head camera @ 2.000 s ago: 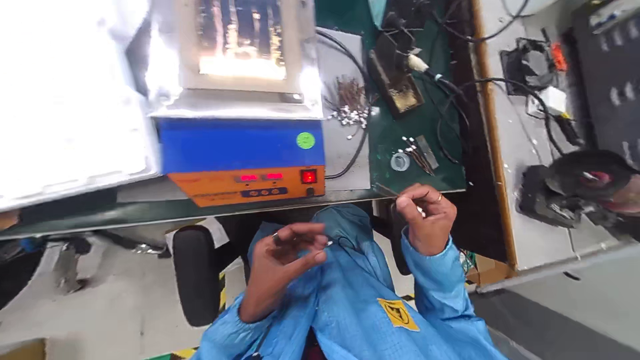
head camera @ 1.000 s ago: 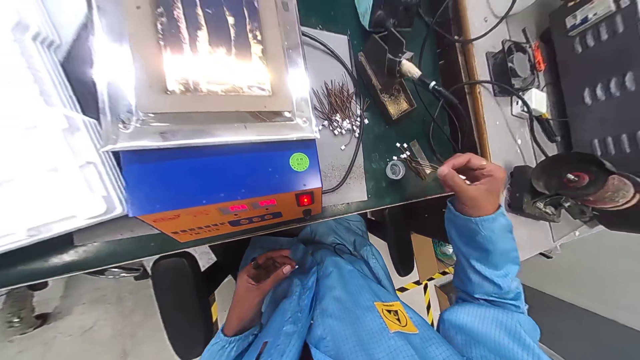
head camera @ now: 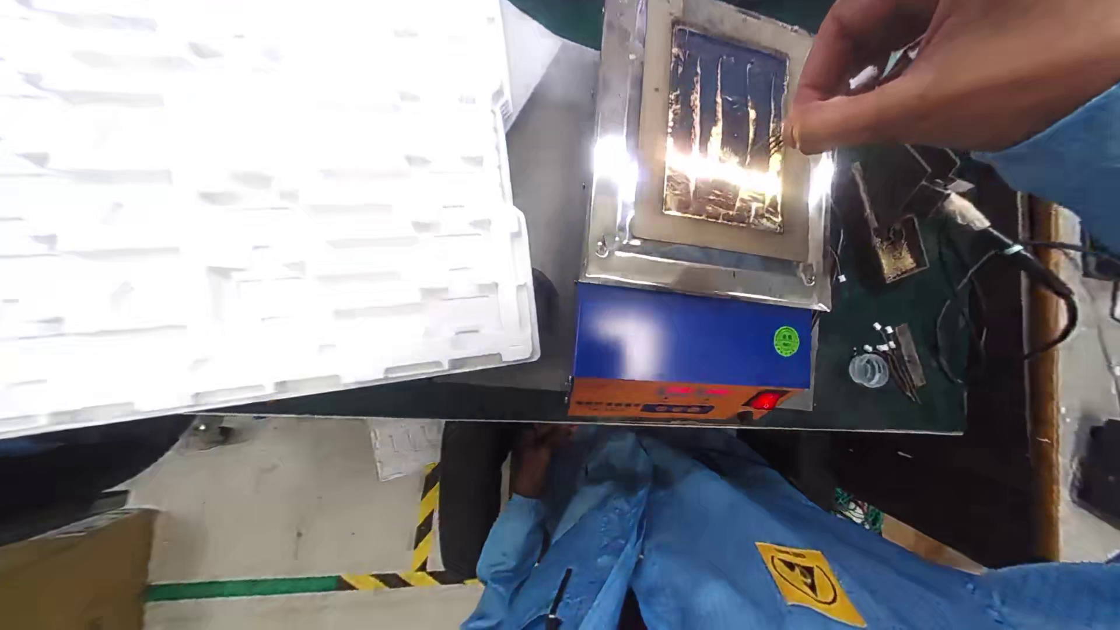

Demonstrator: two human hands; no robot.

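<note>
My right hand (head camera: pixel 927 83) is pinched over the right side of a solder pot's square bath (head camera: pixel 726 131), which holds shiny molten metal. Between its fingers is a small wire lead with a white end (head camera: pixel 864 77); thin wire tips point toward the bath, and whether they touch the metal I cannot tell. The pot's blue and orange housing (head camera: pixel 691 337) has a lit red switch (head camera: pixel 766 401). My left hand (head camera: pixel 535 451) is low by the table's front edge, mostly in shadow, its fingers unclear.
A large white plastic tray (head camera: pixel 262 201) covers the left of the table. Right of the pot lie several short wire leads (head camera: pixel 892 359), a small clear round cup (head camera: pixel 868 370), a soldering iron's handle (head camera: pixel 967 213) with its cable and a small metal tray (head camera: pixel 899 249).
My right hand has moved from the table's front right edge up and over the solder bath. My left hand has moved left, close to the table edge. The view has shifted.
</note>
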